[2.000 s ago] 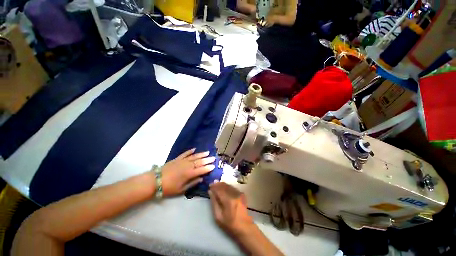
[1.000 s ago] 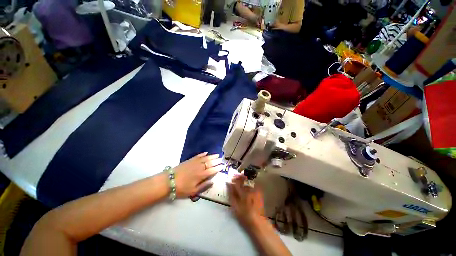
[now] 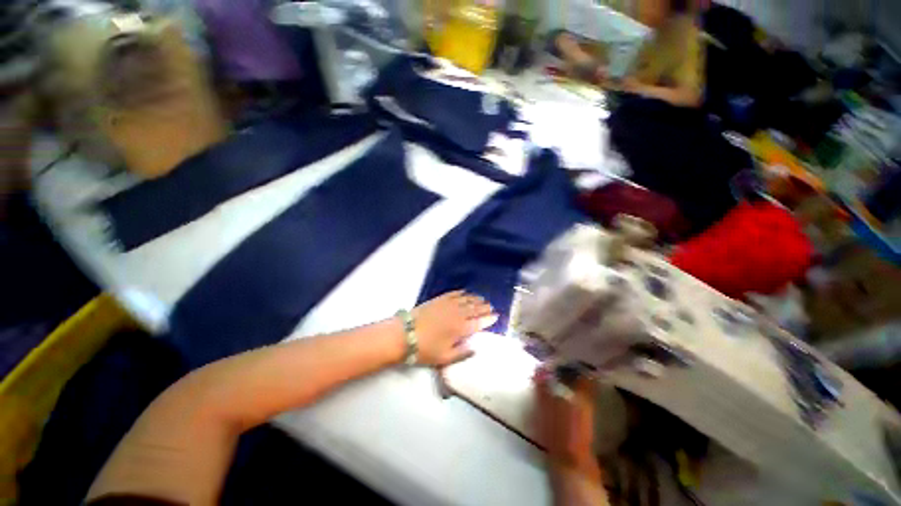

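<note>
A navy panel [image 3: 484,235] runs across the white table to the needle area of the cream sewing machine [image 3: 682,331]. My left hand [image 3: 452,328], with a beaded bracelet at the wrist, lies flat with fingers on the panel's near end, left of the machine head. My right hand [image 3: 567,420] is blurred and stands under the left end of the head; its fingertips are partly hidden there, and I cannot tell if it holds anything. The needle and presser foot are too blurred to make out.
Two more navy panels [image 3: 306,247] lie on the white table [image 3: 370,420] at left. Navy pieces [image 3: 445,109] lie behind. A red cloth [image 3: 746,249] is behind the machine. A yellow crate [image 3: 59,371] with dark cloth is at lower left. Another person's arm [image 3: 662,89] is at the back.
The view has swung left, so everything sits further right and is blurred. The navy panel's near end has moved away from me, baring the plate below my left hand. My right hand is beneath the machine head.
</note>
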